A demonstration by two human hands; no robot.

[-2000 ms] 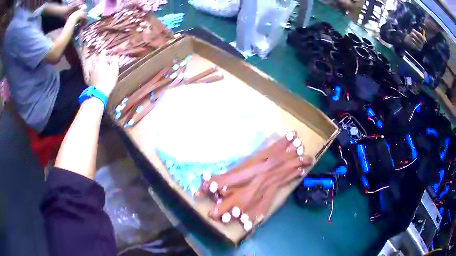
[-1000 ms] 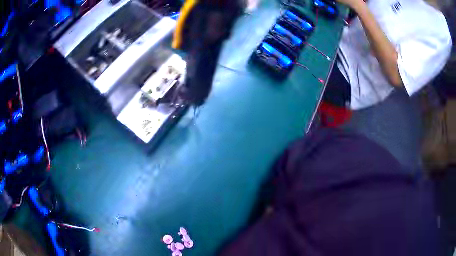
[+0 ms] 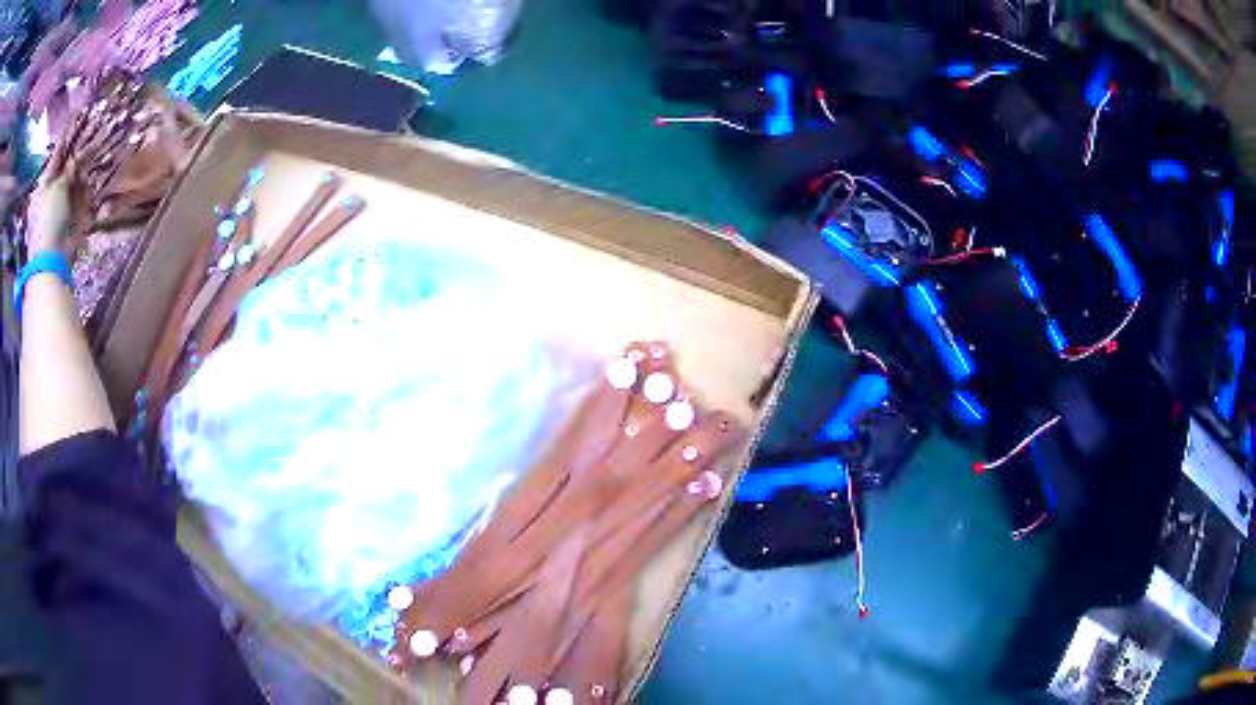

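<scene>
My left hand [image 3: 53, 209], with a blue wristband and dark sleeve, is at the far left edge. It touches a heap of brown carrying straps [image 3: 131, 163] beyond the carton; its fingers are small and blurred, so I cannot tell whether they hold anything. The large open strap carton [image 3: 482, 186] is in front of me. It holds a crossed bundle of brown straps [image 3: 558, 530] with pale round buttons at the ends, a few straps [image 3: 296, 248] at its left side, and a bright clear-blue plastic bag [image 3: 372, 400]. My right hand is not in view.
Black housings [image 3: 799, 530] with blue cells and thin leads are heaped at the right on the green bench [image 3: 592, 172]. The screw feeder [image 3: 1185, 572] is at the lower right. A dark flat box [image 3: 324, 90] stands behind the carton; a pale bag [image 3: 448, 30] lies at the top.
The view has swung back left from the feeder and bench to the strap carton. Compared with two seconds ago, my left hand is nearer the left picture edge, still at the heaped straps.
</scene>
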